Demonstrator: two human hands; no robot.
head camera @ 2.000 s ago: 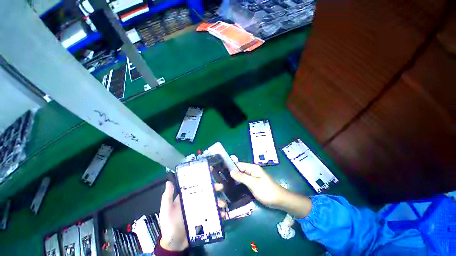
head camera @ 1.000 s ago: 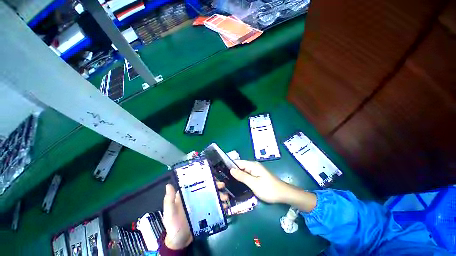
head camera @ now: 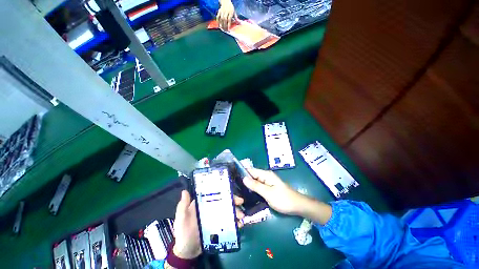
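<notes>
My left hand (head camera: 186, 228) is bare and holds a screen-and-frame unit (head camera: 216, 210), white-silver back up with a black border; some fingertips show at its right edge. My right hand (head camera: 273, 193) is bare, with its fingers on the upper right edge of a dark phone-sized part (head camera: 242, 190) with a silvery edge. This part lies just right of the held unit, partly hidden by it and by my fingers. I cannot tell whether the two parts touch.
Screen-and-frame units (head camera: 278, 145) lie spaced along the green surface. A parts tray (head camera: 149, 206) with stacked parts is at lower left. A white post (head camera: 131, 126) slants across. A crumpled white lump (head camera: 303, 233) lies near my right forearm. Another person's hand (head camera: 226, 14) touches orange sheets beyond.
The held unit is more upright. The units beyond the post and the dark block have shifted rightward along the surface. Another person's hand has appeared at the orange sheets.
</notes>
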